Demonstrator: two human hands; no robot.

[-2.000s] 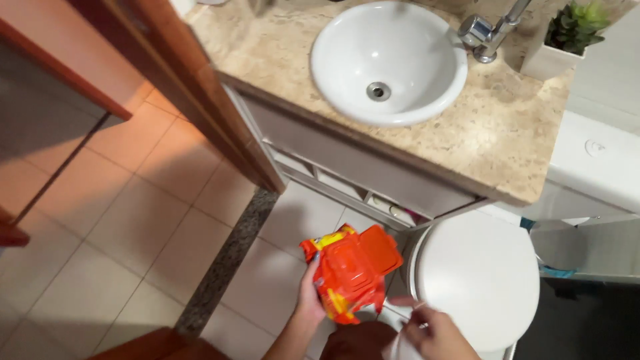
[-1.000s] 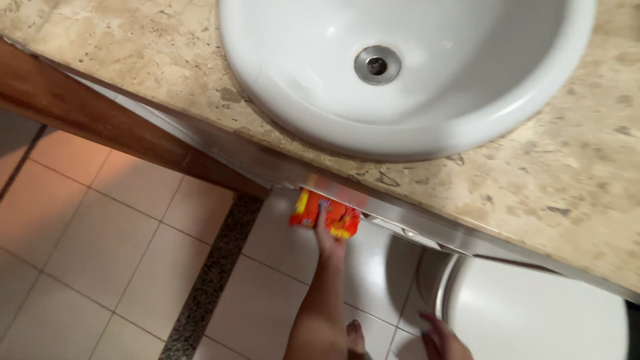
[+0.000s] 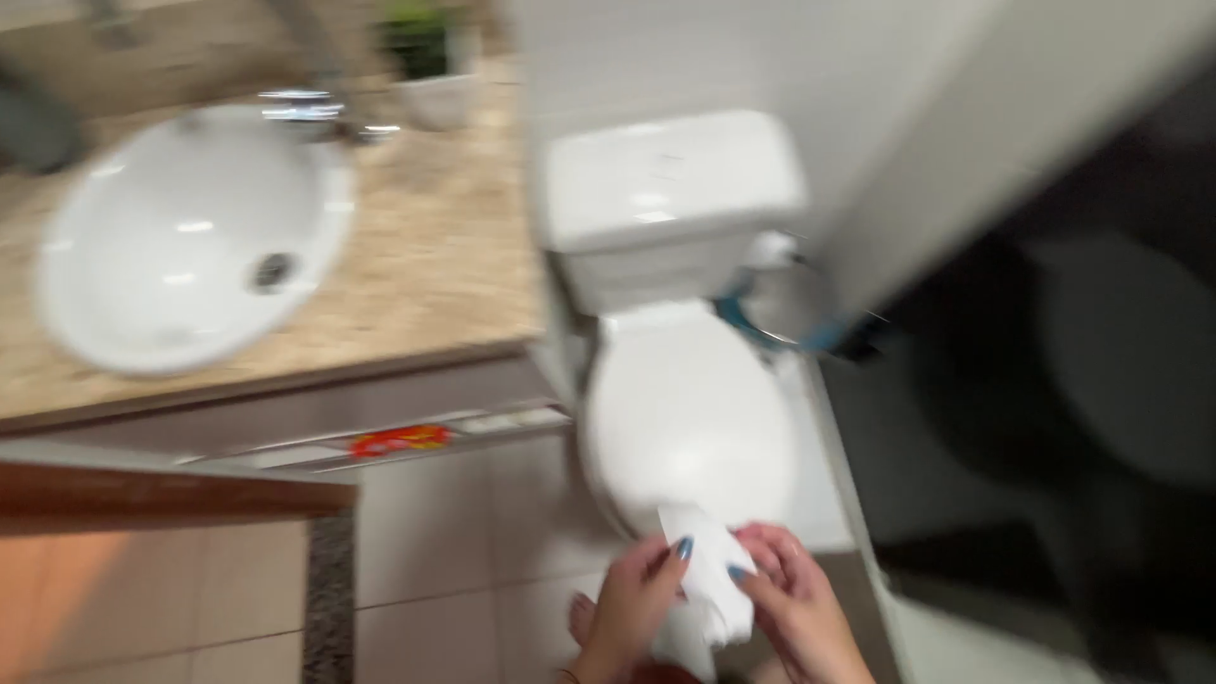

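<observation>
A white wipe (image 3: 708,575) is held between my two hands, in front of the closed toilet lid (image 3: 689,418). My left hand (image 3: 638,598) pinches its left side with thumb and fingers, and my right hand (image 3: 793,594) grips its right side. Part of the wipe hangs below the hands. The red and yellow wipes pack (image 3: 399,440) lies in the narrow open shelf under the marble counter, to the left of the toilet. The view is blurred.
A white oval basin (image 3: 190,247) with a chrome faucet (image 3: 318,104) is set in the marble counter (image 3: 446,237). A potted plant (image 3: 423,57) stands behind. The toilet tank (image 3: 674,180) is against the wall, with a bin (image 3: 784,304) at its right. A foot shows below.
The red pack, held in my left hand earlier, now lies in the shelf under the counter. My left hand has let go of it and holds the wipe with my right. The view has swung toward the toilet.
</observation>
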